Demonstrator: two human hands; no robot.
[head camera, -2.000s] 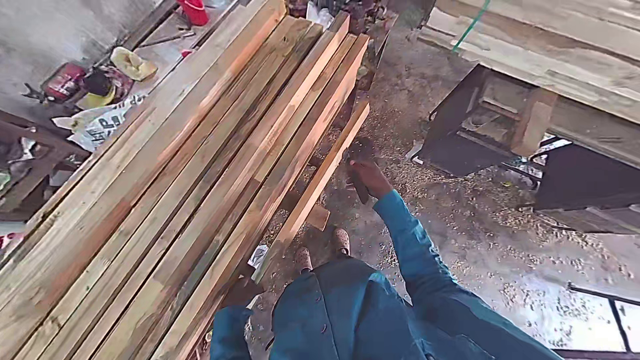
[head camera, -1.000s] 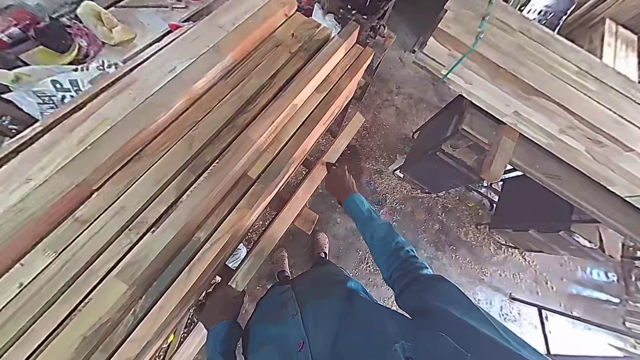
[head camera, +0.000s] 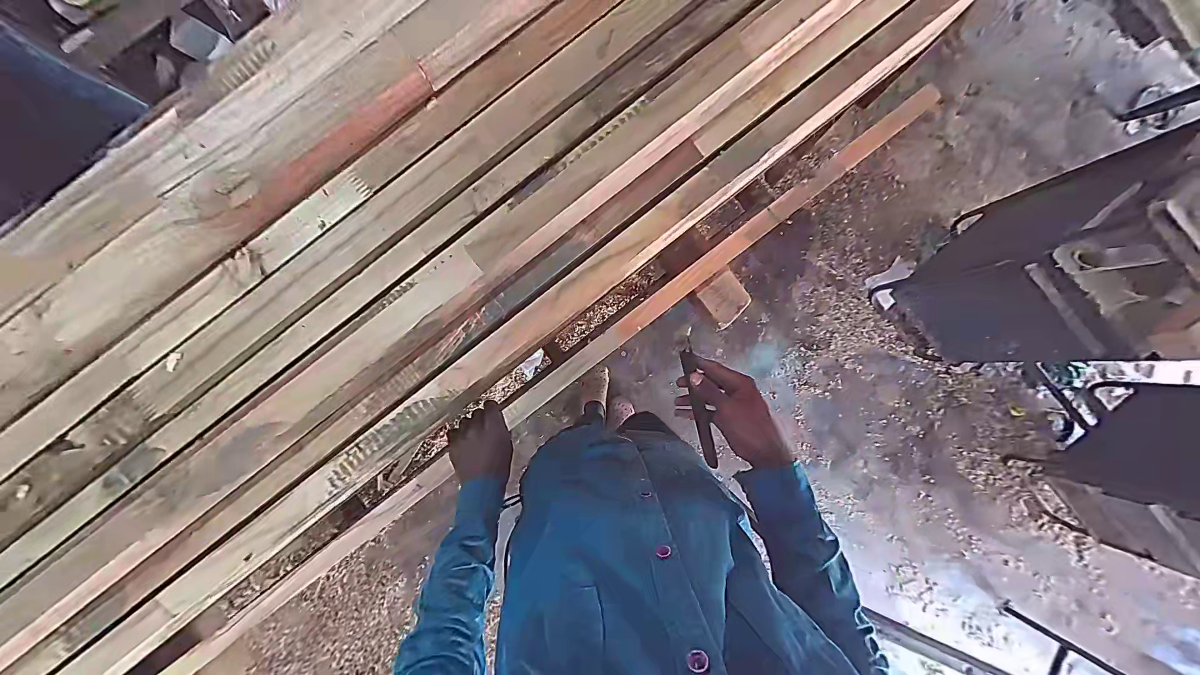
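My left hand rests on the narrow outer wooden strip, beside the long timber boards; its fingertips are partly hidden against the wood. My right hand holds a slim dark tool with a pale tip, perhaps a chisel or knife, just off the near side of the strip. A small wooden block juts out from under the strip, close to the tool. Shavings lie in the gap between the strip and the boards.
Dark bins or open boxes with wood pieces stand at the right. Metal bars are at the lower right. Wood shavings are scattered over the concrete floor. Both shoes are below the strip, by the hem of the blue garment.
My right hand has come back from farther up the strip and is now off it, nearer my body. The view has shifted, with more of the boards at the left.
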